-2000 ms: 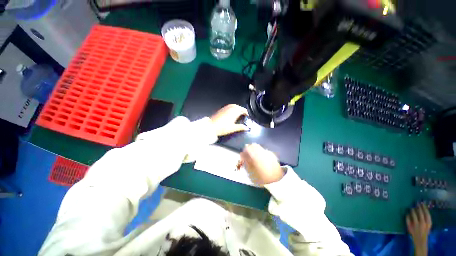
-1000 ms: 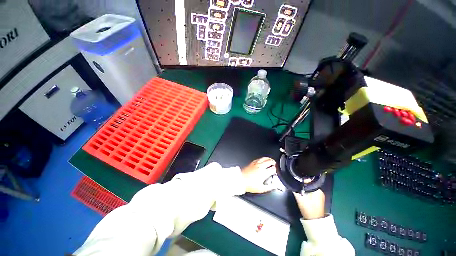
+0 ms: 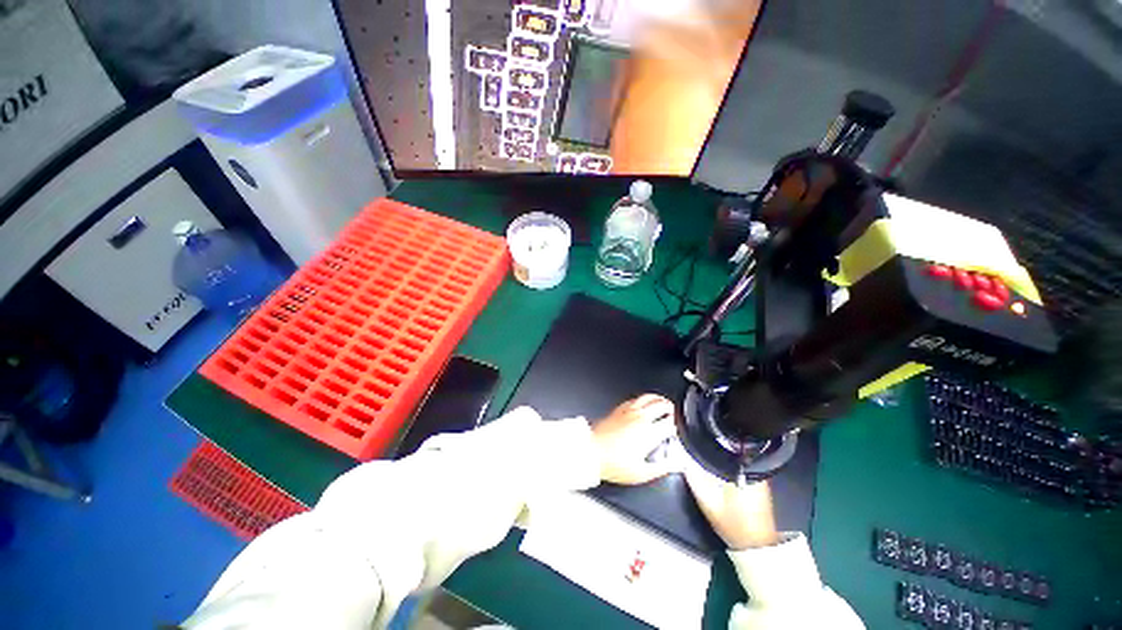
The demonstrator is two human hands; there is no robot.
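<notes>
The video microscope (image 3: 849,332) stands over a flat black base plate (image 3: 591,357). Its ring light (image 3: 738,431) casts a bright spot below. My left hand (image 3: 636,439) is at the left edge of the ring, fingers bent around a small module (image 3: 664,450), mostly hidden by fingers and glare. My right hand (image 3: 736,502) reaches under the ring from the front; its fingertips are hidden, so I cannot tell what it holds. The monitor (image 3: 554,86) shows a magnified board with an orange fingertip blur at right. A white paper (image 3: 591,560) with red-brown bits (image 3: 635,566) lies in front.
A red slotted tray (image 3: 369,320) stands left, with a smartphone (image 3: 453,400) beside it. A tub of swabs (image 3: 539,252) and a clear bottle (image 3: 629,240) stand behind the plate. Module rows (image 3: 960,569) lie at right, a denser batch (image 3: 1009,437) farther back. A second red tray (image 3: 234,490) is below the table edge.
The head view has tilted up since two seconds ago, bringing the monitor into view. My right hand has moved from above the paper to under the ring. An orange blur now covers part of the monitor image.
</notes>
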